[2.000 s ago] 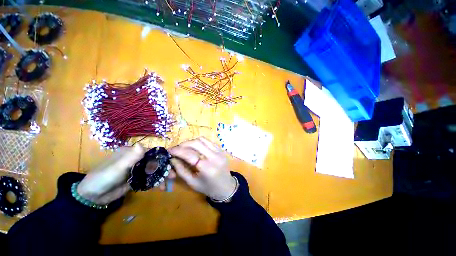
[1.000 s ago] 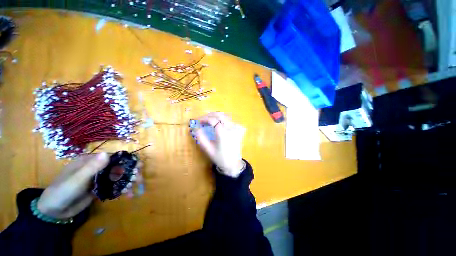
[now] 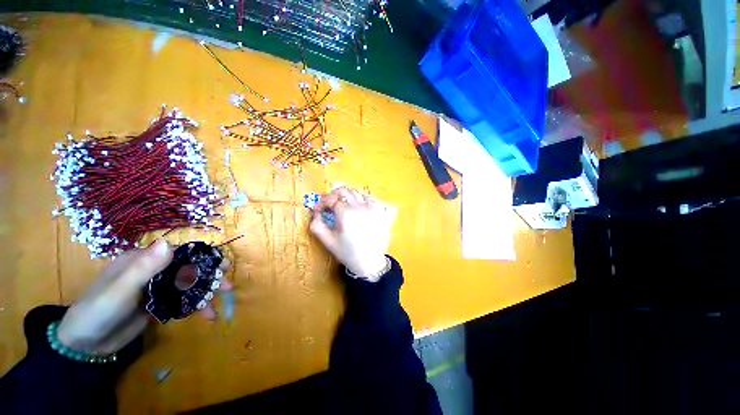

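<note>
My left hand (image 3: pixel 114 296) holds a black ring circuit board (image 3: pixel 172 301) by its left side, above the bench near the front. A thin dark lead and white dots show on the ring's right side. My right hand (image 3: pixel 354 231) is over the small clear bag of parts, with its fingers bent down onto it. Blue-specked parts (image 3: pixel 311 200) show at the fingertips. The fingers hide most of the bag, and I cannot tell whether they pinch anything. The red-and-black connector leads (image 3: pixel 138 185) lie behind my left hand. The yellow-brown connector leads (image 3: pixel 284 130) lie farther back.
A red and black utility knife (image 3: pixel 433 160) and white paper (image 3: pixel 488 212) lie to the right. A blue plastic bin (image 3: pixel 493 85) and a small black-and-white box (image 3: pixel 560 180) are beyond them. A green mat (image 3: pixel 385 77) runs along the far side. Another black ring (image 3: pixel 10 49) is at the far left.
My right hand has left the ring and moved right to the small bag, where its fingers have shifted slightly. My left hand still holds the ring. The view has turned towards the right.
</note>
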